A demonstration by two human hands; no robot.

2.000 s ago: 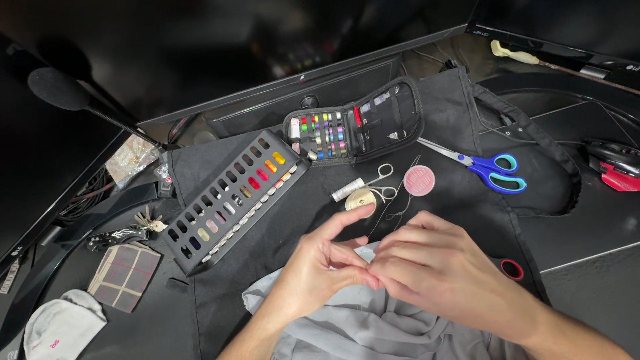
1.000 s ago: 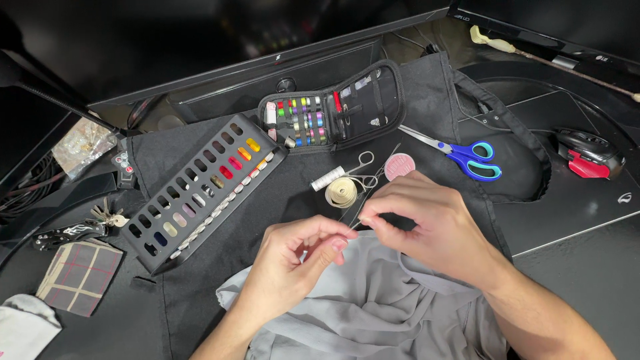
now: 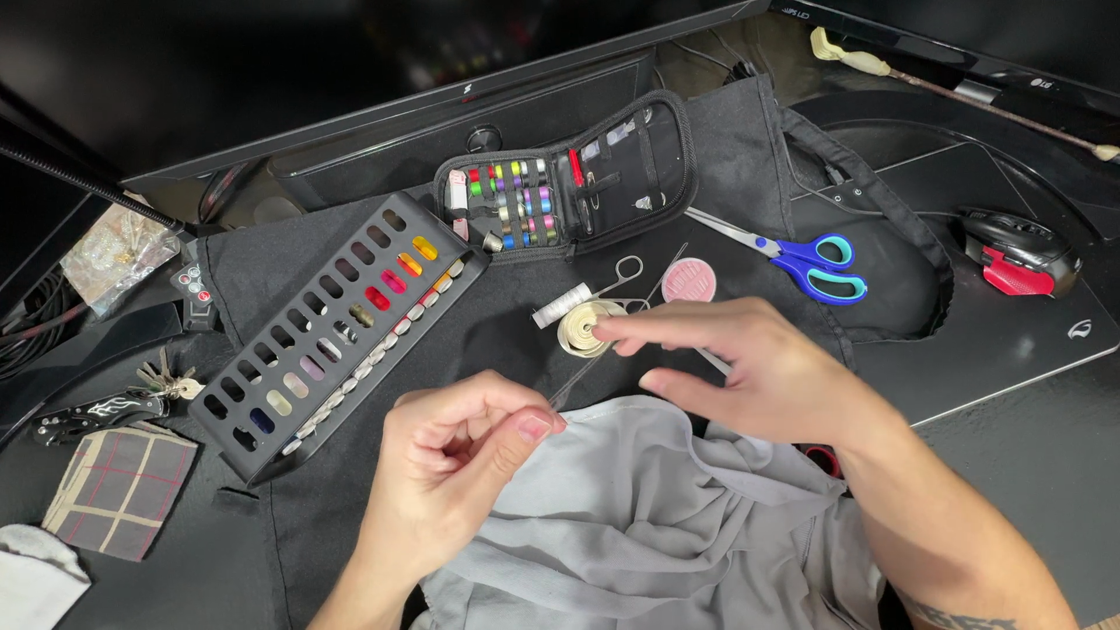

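My left hand [image 3: 477,451] pinches a fine thread between thumb and index finger, at the upper edge of the grey fabric [image 3: 612,516]; a needle cannot be made out for certain. My right hand [image 3: 735,367] has its fingers apart, over the fabric's top edge and just right of the rolled cream tape measure [image 3: 588,329]. Beside the tape are a white thread spool [image 3: 563,305], small scissors [image 3: 626,269] with metal loops, partly hidden, and a pink round needle case [image 3: 689,281]. Blue-handled scissors [image 3: 818,267] lie further right.
An open sewing kit [image 3: 516,206] and a black rack of thread spools [image 3: 328,341] stand behind, on black cloth. At left are keys [image 3: 166,381], a folded checked cloth [image 3: 127,490] and a white cloth item [image 3: 35,577]. A computer mouse [image 3: 1019,254] is at right, monitors behind.
My hands were close together at the fabric's edge; now they are apart. My right hand's fingers have spread. The view has shifted somewhat.
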